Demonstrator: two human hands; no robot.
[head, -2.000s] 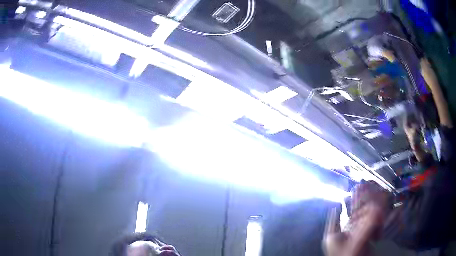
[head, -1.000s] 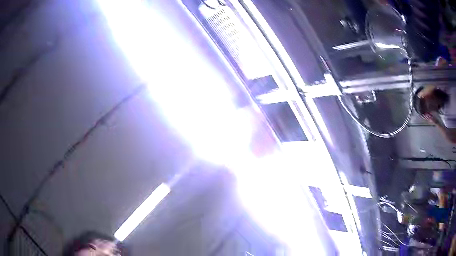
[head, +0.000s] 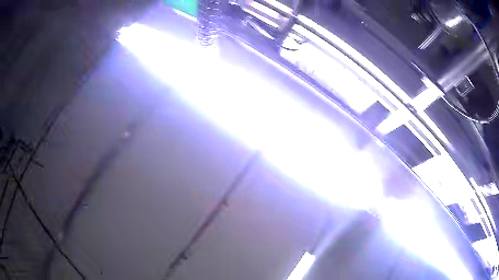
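Observation:
Neither of my hands is in view. The view is tilted and shows overhead parts. A very bright, glaring tube lamp (head: pixel 241 115) runs slantwise from the upper left to the lower right. Beside it, a pale metal rail (head: pixel 350 60) curves along the upper right, with a cross bar (head: pixel 413 106) over it. A ribbed hose or duct (head: pixel 208 22) hangs at the top, its lower end lost in the glare. No workpiece or tool can be made out.
A grey ceiling (head: pixel 142 202) with dark seams fills the lower left. A small white lamp (head: pixel 301 266) shows at the bottom. A thin cable (head: pixel 475 119) loops at the right. A green patch (head: pixel 183 6) is at the top. Thin dark lines cross the far left.
The view has swung and tilted. The person's head at the bottom and the people at the right have left the picture. The ribbed hose and green patch have come in at the top.

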